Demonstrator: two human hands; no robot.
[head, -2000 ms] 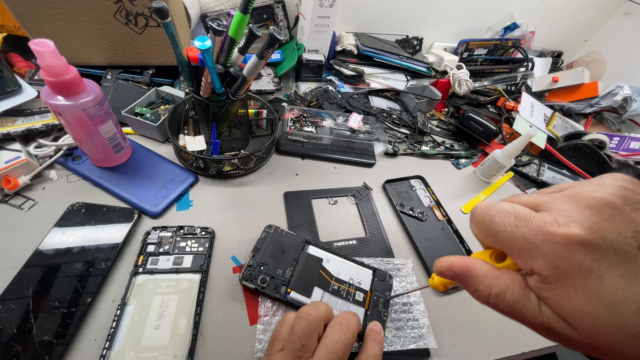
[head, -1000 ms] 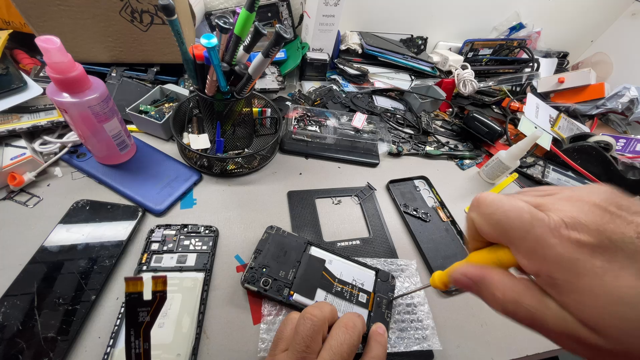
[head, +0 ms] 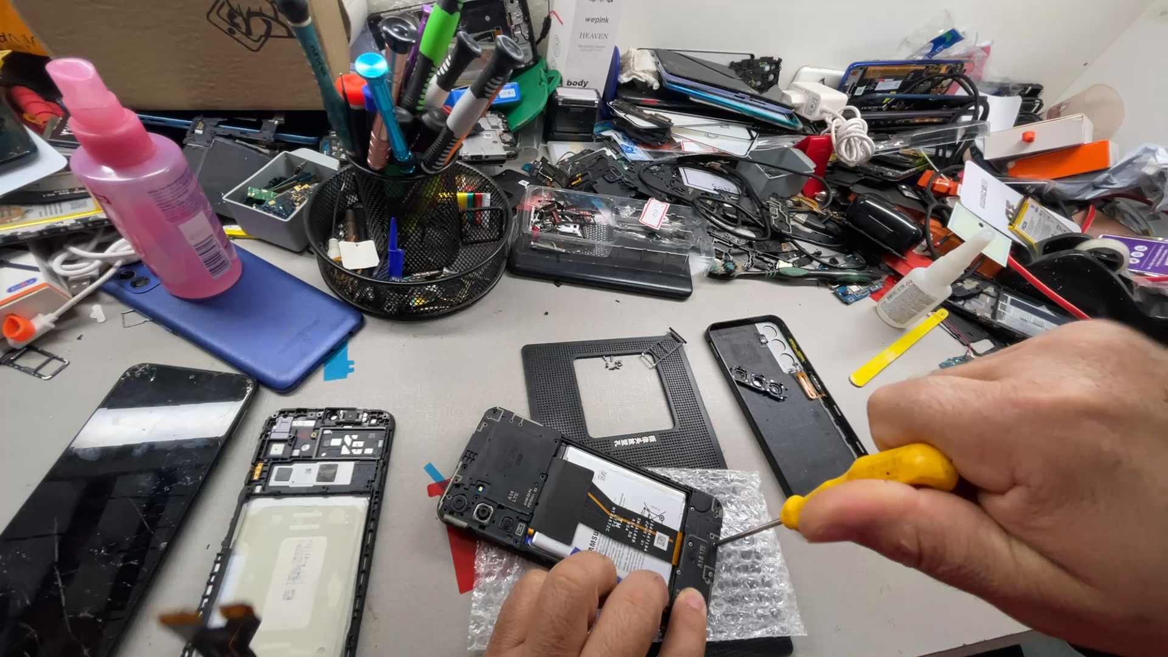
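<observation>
An opened smartphone (head: 538, 484) lies tilted on bubble wrap (head: 766, 566), its Samsung battery (head: 630, 511) and inner covers exposed. My left hand (head: 602, 607) rests with its fingertips on the phone's lower edge, steadying it. In my right hand (head: 1013, 484) is a screwdriver with a yellow handle (head: 876, 474); its tip meets the bottom cover of the phone at the right end. Behind the phone lies a black square frame mat (head: 557, 374). A detached black phone back cover (head: 794, 411) is to the right of the mat.
At left are a cracked phone screen (head: 119, 484), a bare phone frame (head: 315, 474), a blue phone (head: 265, 319) and a pink spray bottle (head: 173, 210). A blurred flex cable (head: 219, 630) shows at the lower edge. Behind stand a mesh organizer (head: 411, 297), piled parts and a glue bottle (head: 922, 287).
The flex cable over the bare phone frame, absent from the oldest frame, now shows lower than one second ago. The screwdriver stays at the phone's right end.
</observation>
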